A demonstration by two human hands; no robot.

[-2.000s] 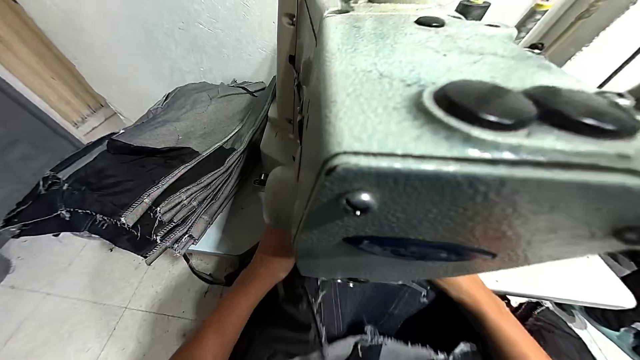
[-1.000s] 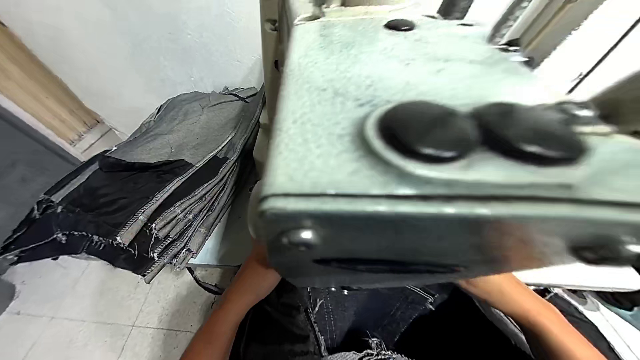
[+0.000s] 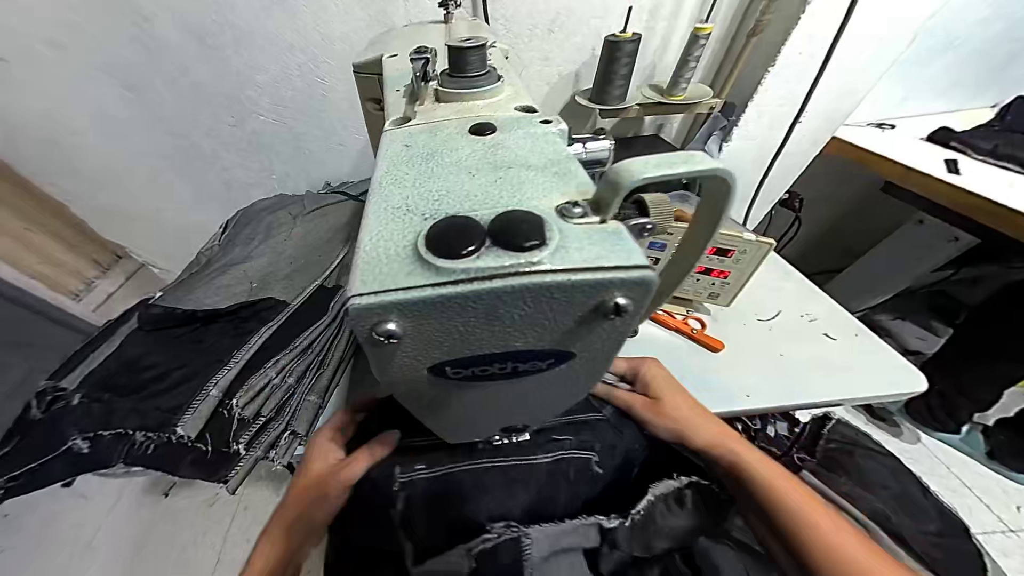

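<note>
A Brother sewing machine [image 3: 480, 320] stands in the middle, its head hiding the needle area. Dark denim fabric [image 3: 496, 472] with pale double stitching and frayed edges lies beneath and in front of it. At the machine's left side, my left hand [image 3: 332, 468] rests by the cloth with thumb and fingers apart. My right hand [image 3: 652, 400] is at the right of the head, fingers bent at the denim's edge near a small pale or metallic item; whether it grips anything is unclear.
Stacked dark denim pieces [image 3: 216, 344] hang at the left. Orange thread snips [image 3: 688, 330] and a control panel [image 3: 716, 268] are on the white table [image 3: 816, 344]. Thread cones [image 3: 616, 68] stand behind. More dark fabric [image 3: 872, 472] lies lower right. A person's leg [image 3: 972, 360] shows at the far right.
The view has shifted back, bringing the handle, control panel and snips into sight. Both hands, largely hidden behind the machine head before, now show beside it.
</note>
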